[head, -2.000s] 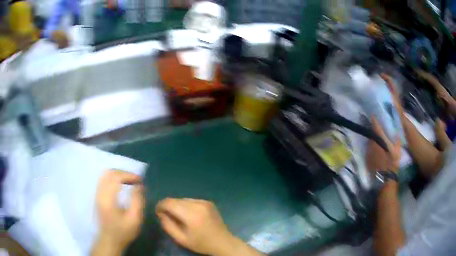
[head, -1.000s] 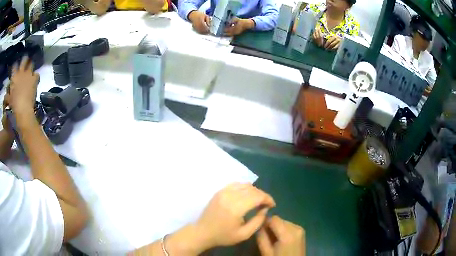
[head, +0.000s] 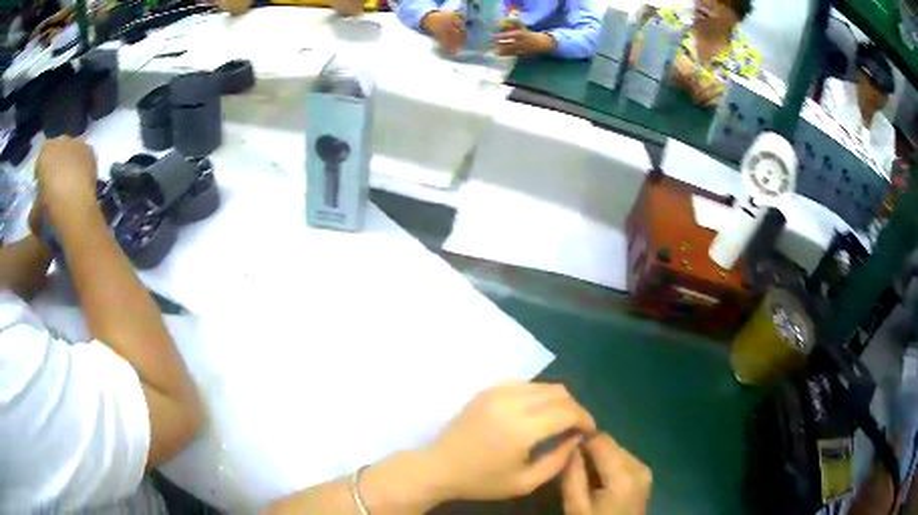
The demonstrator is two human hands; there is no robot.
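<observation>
My left hand (head: 518, 440), with a thin bracelet at the wrist, is over the corner of the white sheet (head: 332, 352) and the green bench. My right hand (head: 608, 477) is beside it, cut off by the bottom edge. The fingertips of both hands meet, with the fingers bent. A small dark patch shows between them; I cannot tell whether it is a thing or shadow. A pale blue-grey retail box (head: 339, 151) with a dark fan picture stands upright on the sheet, beyond my hands.
At left, a person's arm (head: 131, 302) reaches toward dark grey round parts (head: 151, 196). At right are a wooden box (head: 684, 256), white fan (head: 755, 196), yellow tub (head: 770, 342) and black soldering station (head: 805, 433). People sit across the bench near standing boxes (head: 644, 60).
The view has swung left from the soldering station, bringing the retail box and neighbour into sight. My hands, apart at first, now meet at the fingertips.
</observation>
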